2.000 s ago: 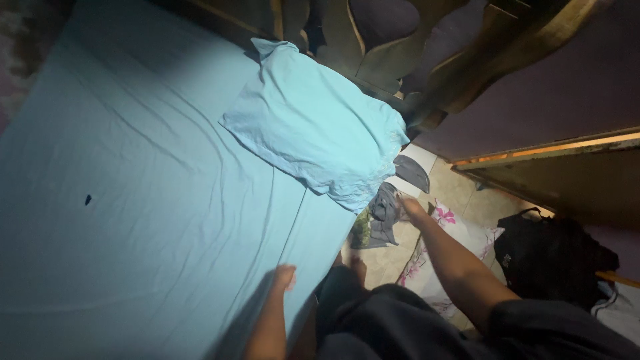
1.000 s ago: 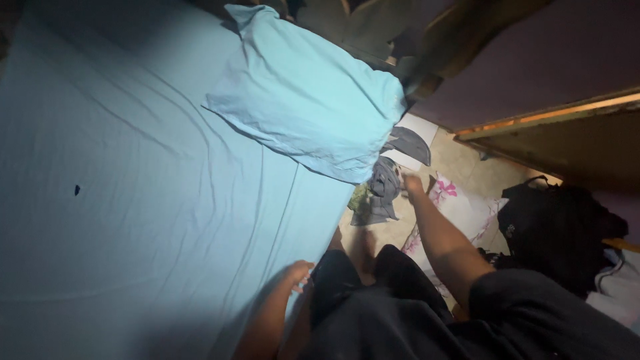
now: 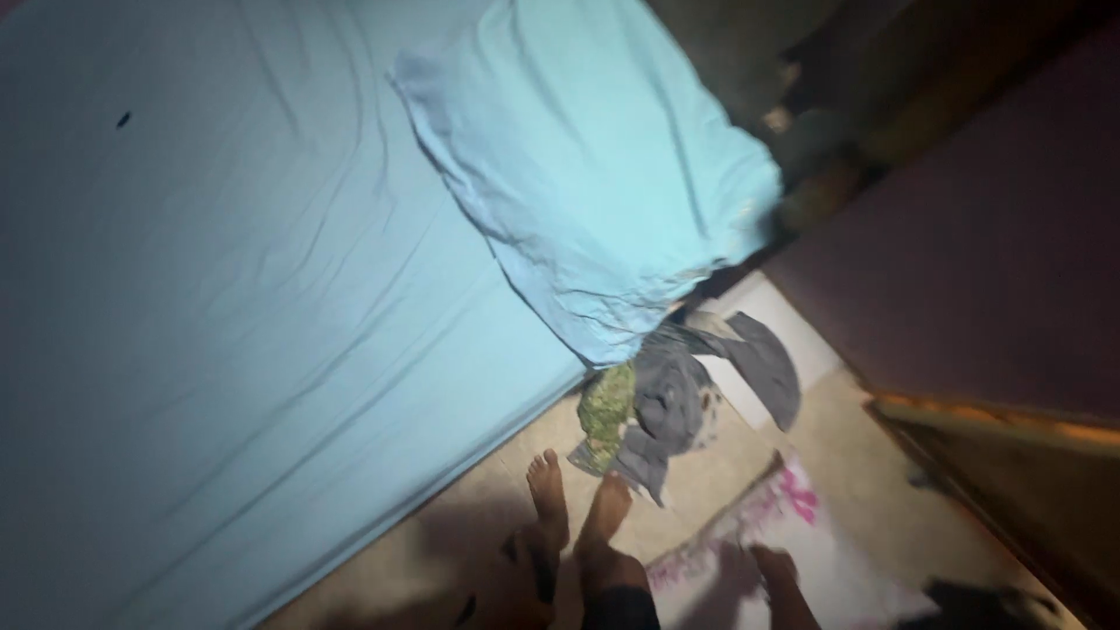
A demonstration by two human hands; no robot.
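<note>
A pillow in a light blue case (image 3: 595, 157) lies at the corner of a bed with a light blue sheet (image 3: 219, 289). My right hand (image 3: 774, 569) shows at the bottom, right of my legs, above a white cloth with pink flowers (image 3: 809, 534); blur hides its fingers, and whether it touches that cloth is unclear. My left hand is out of view. Grey clothing (image 3: 669, 398) and a green patterned cloth (image 3: 605, 411) lie in a heap on the floor beside the bed corner.
My bare feet (image 3: 549, 494) stand on the tiled floor by the bed's edge. A dark wall (image 3: 971, 219) rises at the right, with a wood-edged panel (image 3: 1006, 464) below it. A small dark object (image 3: 123, 119) lies on the sheet. A dark item (image 3: 989, 604) is at the bottom right.
My left hand, earlier at the bed's edge, has left the view. My right hand has moved from beside the grey clothing to above the flowered cloth. The view has shifted strongly.
</note>
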